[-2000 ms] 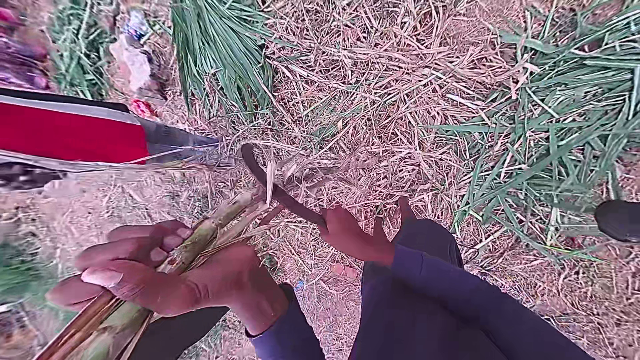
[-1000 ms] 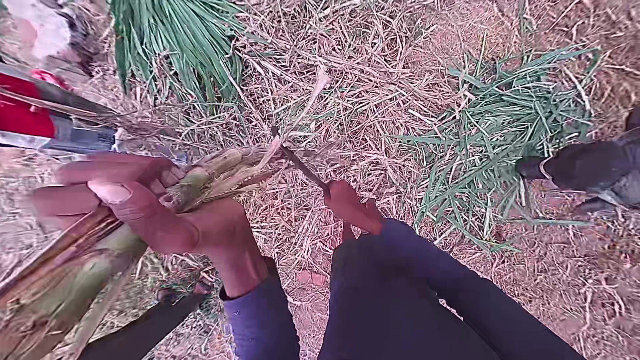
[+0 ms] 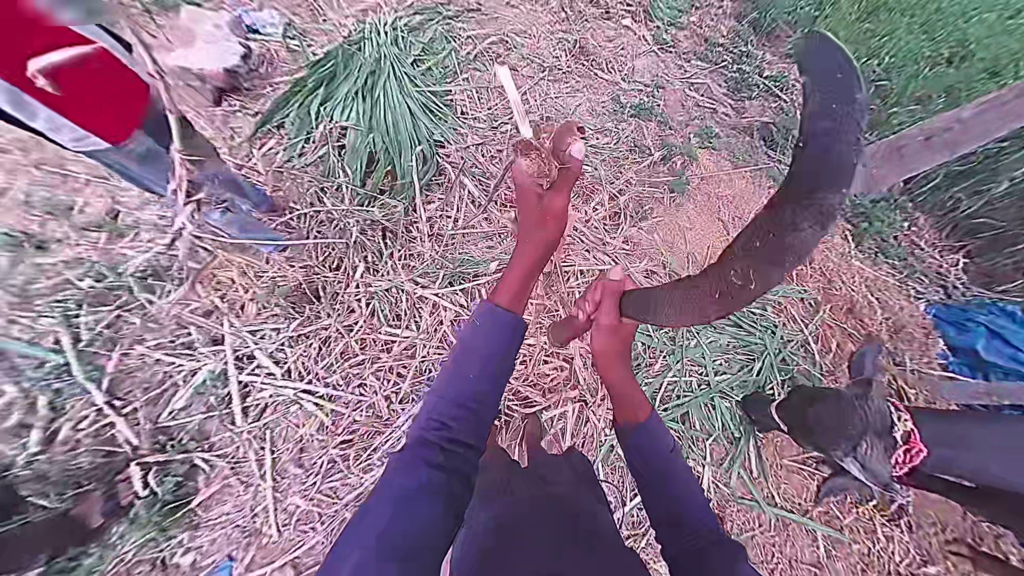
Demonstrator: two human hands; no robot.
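Observation:
My right hand point(image 3: 610, 308) grips the handle of a large curved sickle point(image 3: 748, 264); its dark blade sweeps out to the right and curves up to a blunt-looking tip at the upper right. Farther forward and a little left, my left hand point(image 3: 548, 172) is closed around a bunch of dry stalks point(image 3: 538, 156). One pale split stalk point(image 3: 514, 102) sticks up out of that fist. The sickle blade and the stalks are apart.
Dry straw point(image 3: 336, 360) covers the ground. Cut green leaves point(image 3: 376, 104) lie upper left, more point(image 3: 720, 376) under the blade. A black animal point(image 3: 840, 424) with a red collar is at right, near a wooden beam point(image 3: 944, 136) and blue sheet point(image 3: 980, 336). A person's leg point(image 3: 96, 96) is upper left.
The thick stalks that lay across my left hand at lower left no longer show there. My left hand has moved forward, and the sickle is now raised, away from the stalks. The view has shifted.

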